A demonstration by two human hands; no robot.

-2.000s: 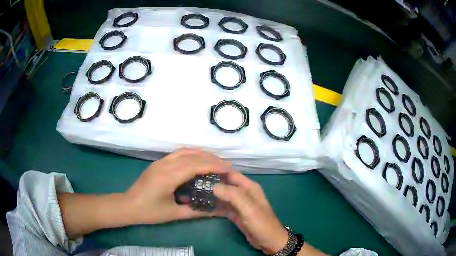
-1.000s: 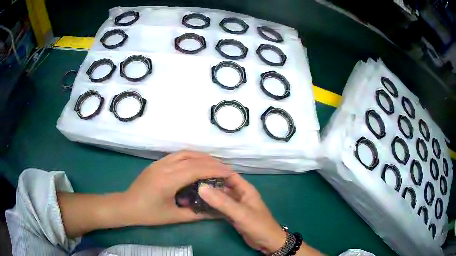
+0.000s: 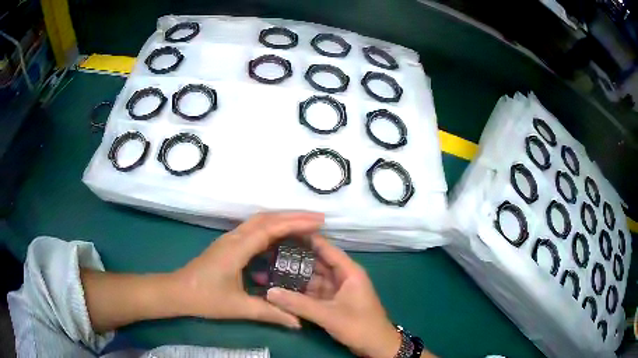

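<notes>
A short stack of black metal rings (image 3: 294, 266) is upright between my hands, its ribbed side facing me. My right hand (image 3: 339, 301) grips it, with the thumb at its lower edge and the fingers behind. My left hand (image 3: 227, 269) is curved around the left side of the stack, thumb and fingers apart, with a gap at the palm. A white paper-covered slab (image 3: 259, 147) lies ahead with spaced black rings on it, such as one near its front edge (image 3: 324, 152).
A second white slab (image 3: 483, 245) with closer rows of rings stands angled at the right. A lone ring (image 3: 100, 115) lies on the green surface left of the first slab. Yellow tape (image 3: 458, 145) runs behind the slabs; a yellow post (image 3: 59, 31) stands at the upper left.
My left hand has opened away from the stack, its thumb now lower. The stack's ribbed side shows again. My right thumb has moved down from its top. The slabs sit slightly lower in view.
</notes>
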